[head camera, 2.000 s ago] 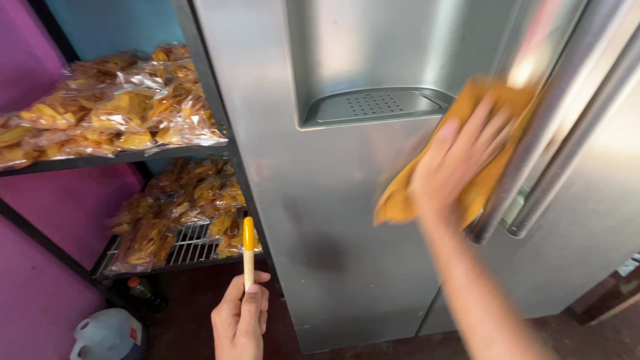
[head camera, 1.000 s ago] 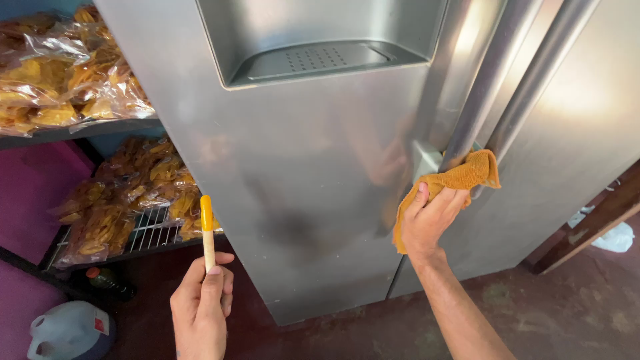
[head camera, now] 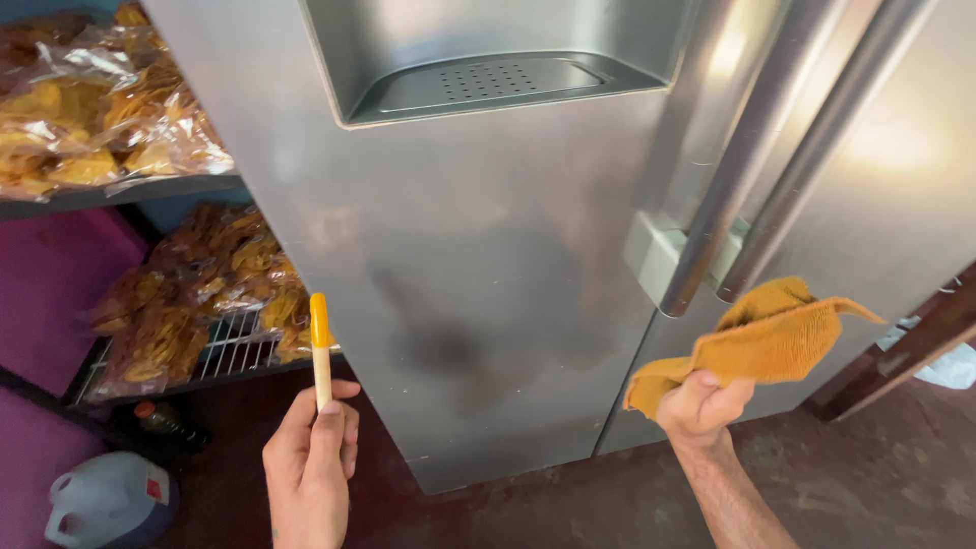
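My left hand [head camera: 313,457] grips a thin wooden stick [head camera: 322,358] with a yellow tip, held upright in front of the lower left edge of the steel refrigerator [head camera: 488,229]. A bunched orange cloth [head camera: 770,343] is in my right hand [head camera: 705,412], in front of the lower part of the doors and just below the ends of the two bar handles [head camera: 755,160]. Whether the cloth touches the door cannot be told. Above, the dispenser recess holds a perforated drip tray [head camera: 488,80]. Dark smudges or reflections show on the left door.
At the left, a rack with a dark shelf edge [head camera: 114,191] holds bagged chips [head camera: 99,114], with more bags [head camera: 168,328] on a wire shelf below. A plastic jug [head camera: 114,499] and a dark bottle [head camera: 168,423] stand low at the left. A wooden beam [head camera: 900,358] is at the right.
My right hand has moved down with the cloth, from beside the handles to below their ends. My left hand still holds the stick upright. The view has shifted lower.
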